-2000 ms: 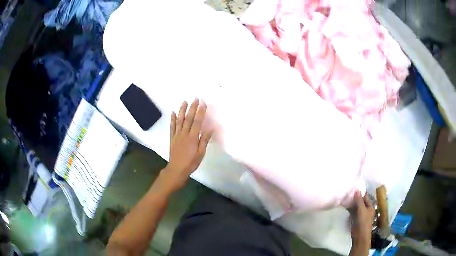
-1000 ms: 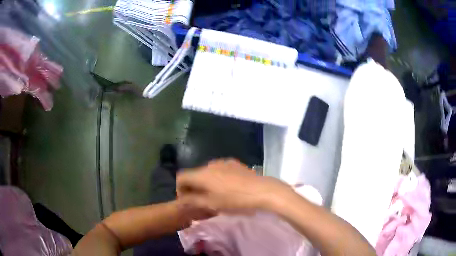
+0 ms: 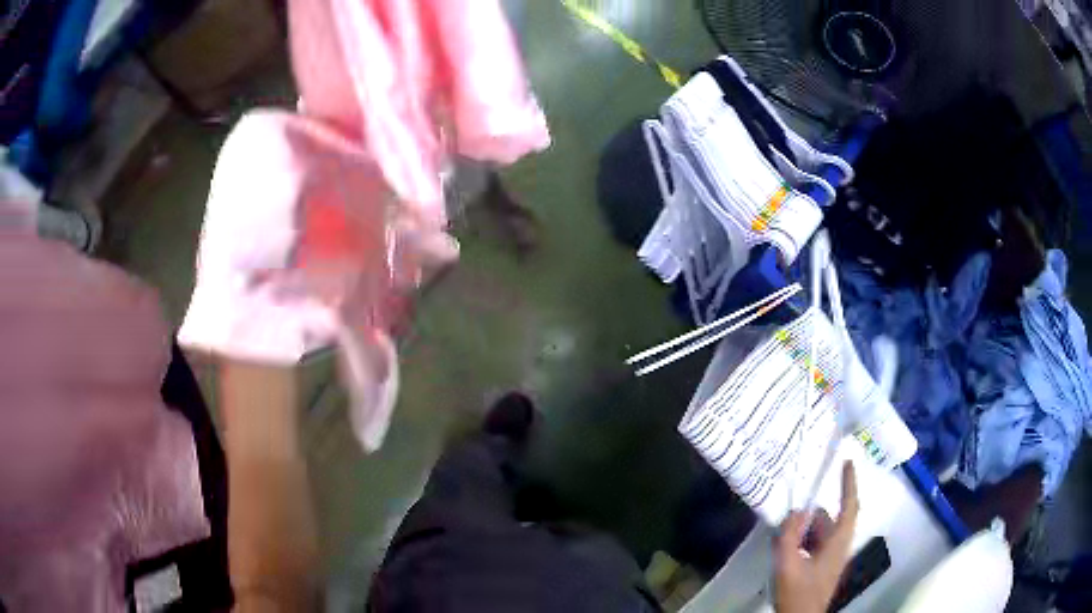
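A pink garment (image 3: 281, 240) hangs at the upper left, raised over the floor. My left hand is hidden inside or behind its cloth; only the wrist and forearm (image 3: 266, 419) show below, and the garment is borne on that hand. My right hand (image 3: 814, 553) is at the lower right, at the near end of a stack of white hangers (image 3: 760, 419). Its index finger points up and its other fingers are partly curled. Whether it grips a hanger is unclear. Slim white hanger arms (image 3: 715, 329) stick out from the stack.
More white hangers (image 3: 730, 156) hang on a blue rail, near a fan (image 3: 856, 42). Blue garments (image 3: 1006, 347) lie at right. The white board's end (image 3: 964, 581) and a dark phone (image 3: 860, 572) are at lower right. Pinkish cloth (image 3: 84, 419) stands at left.
The view has swung, bringing the hangers to the right and the board to the lower right corner. The pink garment is now raised at upper left. My hands have separated, the right one reaching the hangers.
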